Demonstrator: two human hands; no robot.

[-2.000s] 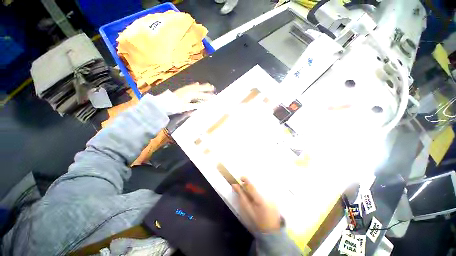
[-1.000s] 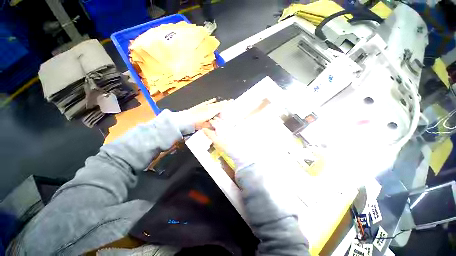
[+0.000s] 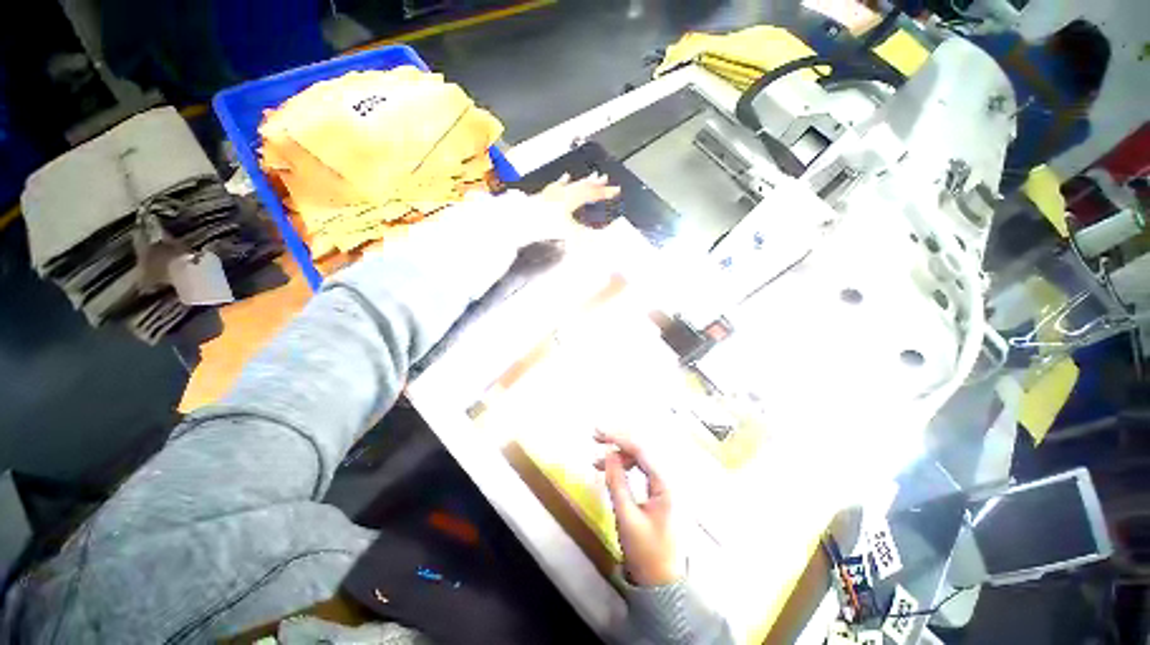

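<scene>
The white template lies under the machine head, washed out by the lamp, with yellow and brown strips along its near edge. My left hand reaches to its far left corner, fingers spread, with nothing visible in it. My right hand is above the near part, thumb and fingers curled but apart, with nothing visible in it. The presser clamp sits below the machine head. Glare hides whether a fabric piece lies on the template.
A blue crate holds stacked orange panels; loose orange panels lie beside it. A grey-beige bundle is far left. Printed labels and a dark tool lie right, near the control screen. A person is behind.
My hands were together at the template's left edge a second ago. My left hand has moved up to the far corner and my right hand back towards the near middle. The view has shifted.
</scene>
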